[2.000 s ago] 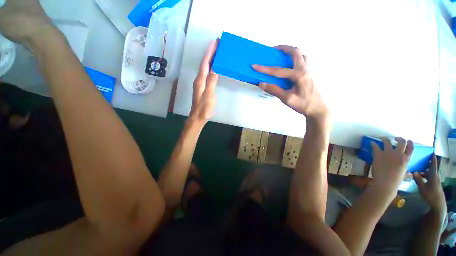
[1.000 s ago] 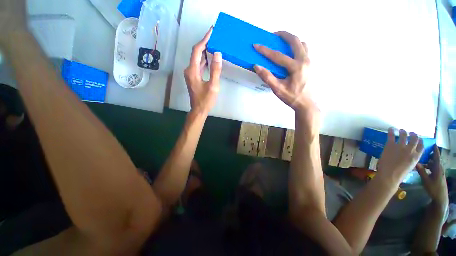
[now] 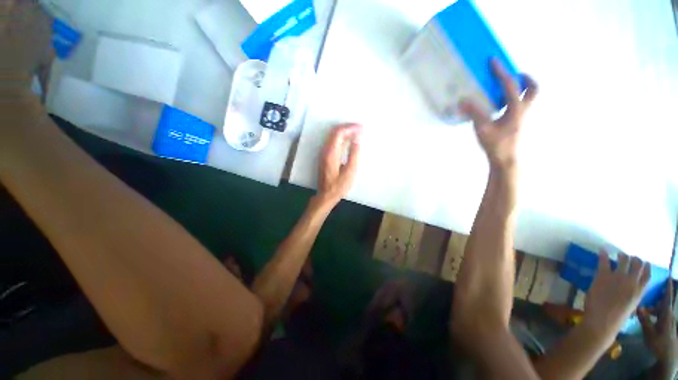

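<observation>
A closed blue-and-white retail box (image 3: 478, 48) is tilted above the white table at the upper right of centre. Its blue face points right and its pale side points left, slightly blurred. My right hand (image 3: 504, 115) grips its lower right end, with the fingers on the blue face and the thumb at the pale side. My left hand (image 3: 340, 162) is empty over the table's near edge, fingers loosely curled and apart from the thumb, away from the box.
On the left table lie a white vented cover (image 3: 241, 107), a clear case half (image 3: 301, 74) with a black fan (image 3: 274, 116), blue-and-white cartons (image 3: 183, 135) and another person's forearm (image 3: 111, 215). At the right, another person's hands hold a blue box (image 3: 582, 265). Wooden slats (image 3: 398, 239) show below.
My left hand has let go of the box and dropped away from it. My right hand has carried the box up and right and tilted it. The view has shifted left.
</observation>
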